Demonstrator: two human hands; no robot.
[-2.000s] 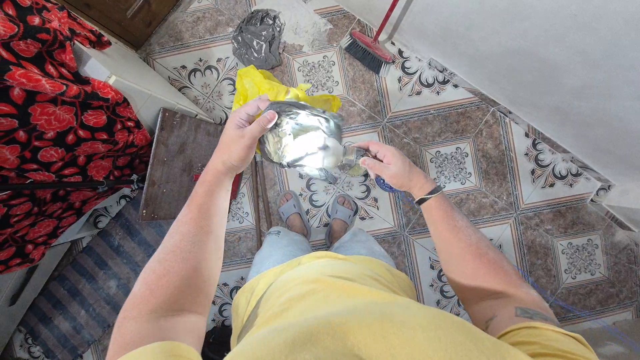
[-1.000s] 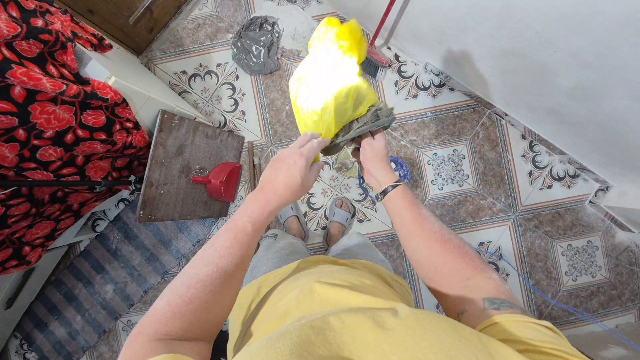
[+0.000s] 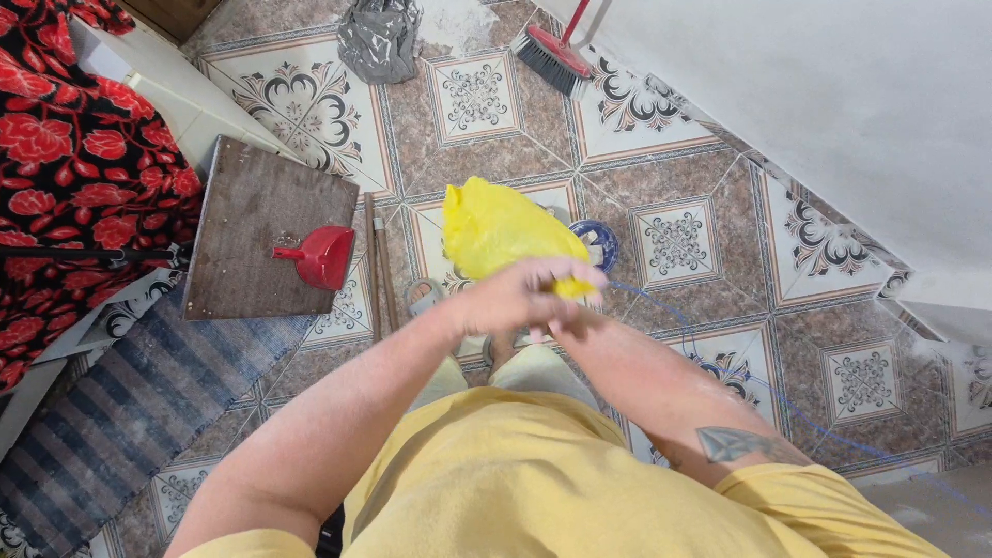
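Observation:
A yellow plastic bag (image 3: 508, 229), bulging, hangs or lies in front of my body, its gathered end near my hands. My left hand (image 3: 531, 291) reaches across to the right, blurred, with fingers curled around a yellow bit of the bag's end. My right hand (image 3: 546, 322) is mostly hidden beneath the left one; only some fingertips show, and what it holds cannot be made out. Just right of the bag, a blue round spool or dish (image 3: 595, 246) sits on the floor, with blue cord running from it.
A red dustpan (image 3: 325, 257) lies on a brown board (image 3: 271, 201) at the left, beside thin rods (image 3: 380, 263). A grey plastic bag (image 3: 380, 39) and a red broom (image 3: 554, 62) are farther off. A striped rug (image 3: 147, 411) and floral cloth (image 3: 77, 155) are left; a white wall (image 3: 814, 116) is right.
The shiny round object seen two seconds ago is out of sight. The yellow bag, upright above my hands a second ago, is lower, and my left hand has crossed over my right.

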